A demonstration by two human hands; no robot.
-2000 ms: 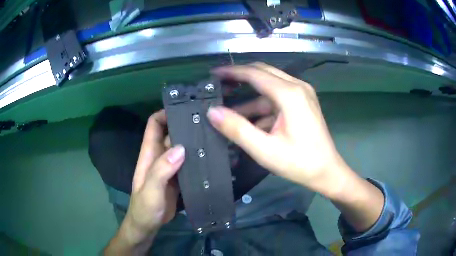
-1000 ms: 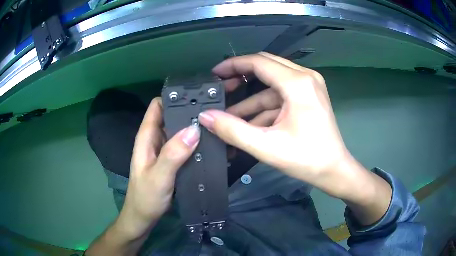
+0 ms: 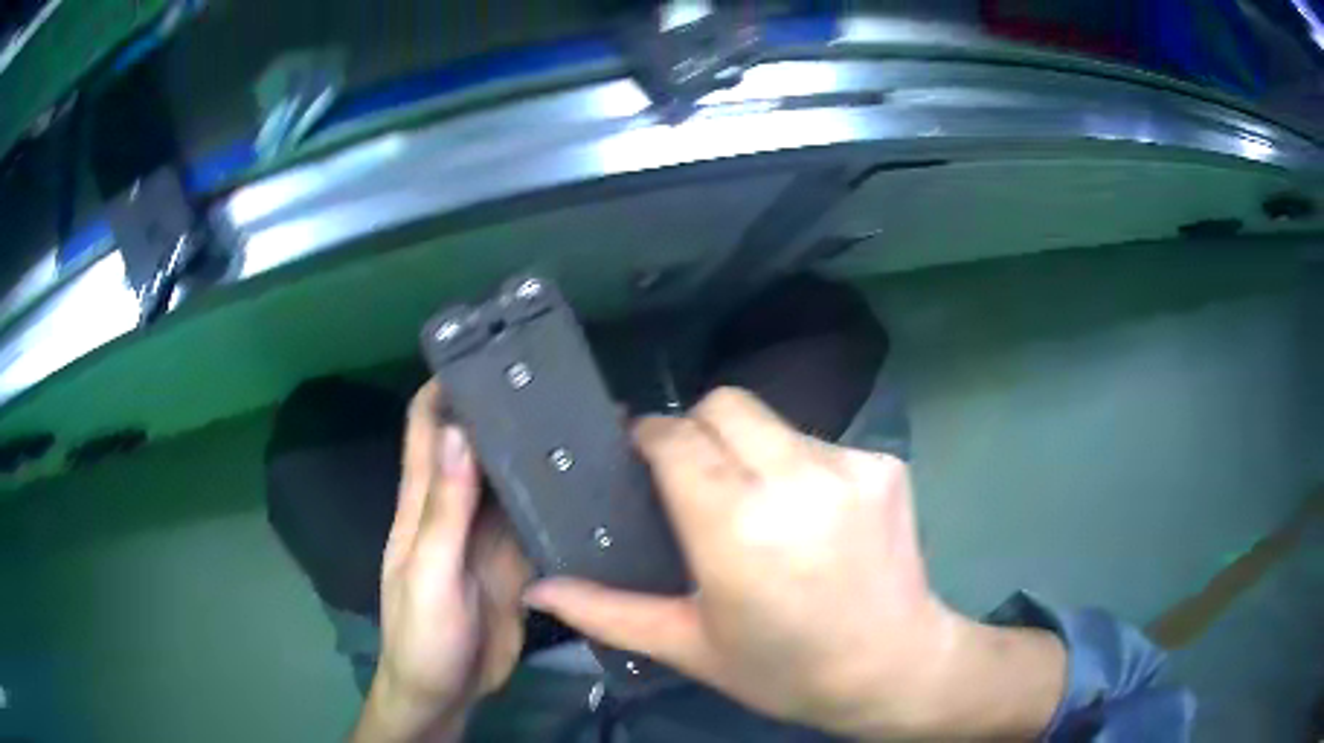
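A dark grey bar-shaped fixture plate [image 3: 569, 436] is held over the lap, tilted with its top end to the left. Small bright screws run down its middle, with a pair at the top end. My left hand [image 3: 443, 581] grips its left side. My right hand [image 3: 791, 566] holds its right side, thumb across the lower face and fingers at the right edge. The fingers behind the plate are hidden. A thin bright line shows just above my right fingers; I cannot tell what it is.
The silver front rail [image 3: 537, 145] curves across the machine above a pale green panel [image 3: 392, 283]. One black bracket [image 3: 153, 240] sits at its left, another [image 3: 690, 58] at its upper middle. A pale crumpled scrap [image 3: 298, 105] lies by the blue strip. My knees are below.
The plate has tilted to the left. My right hand has moved down from the top end to the lower right side. My left thumb has left the middle of the face for the left edge.
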